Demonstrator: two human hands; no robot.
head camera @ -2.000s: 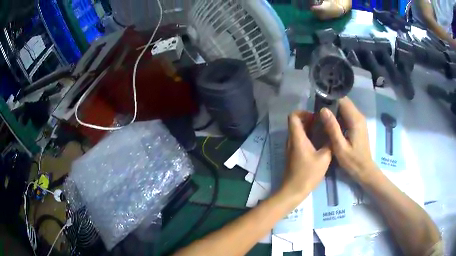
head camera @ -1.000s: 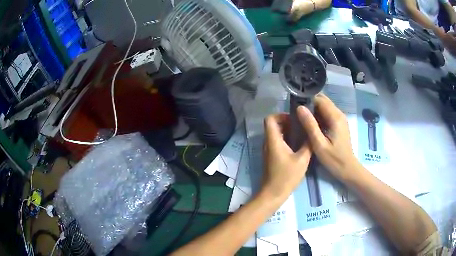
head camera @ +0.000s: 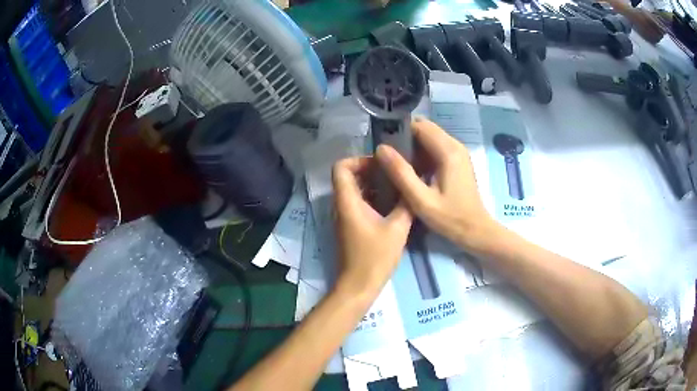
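Observation:
A dark grey handheld mini fan (head camera: pixel 388 82) is held upright in both hands, its round grilled head above the fingers and facing me. My left hand (head camera: pixel 368 221) is wrapped round the handle from the left. My right hand (head camera: pixel 443 187) grips it from the right, with the thumb on the front of the handle. The fingers hide most of the handle. Flat pale blue and white cartons (head camera: pixel 434 311) printed "MINI FAN" lie under the hands.
Dark fans (head camera: pixel 489 47) lie in a row beyond the cartons, more (head camera: pixel 659 103) at right. At left are a desk fan (head camera: pixel 248 65), a dark cylinder (head camera: pixel 238 156), bubble wrap (head camera: pixel 126 302) and a white cable (head camera: pixel 115 164). Part of a person's arm shows at top right.
The view has turned to the right, so the desk fan, cylinder and cartons sit further left. Both hands keep the same hold on the mini fan. The person's hand at the top is gone from there.

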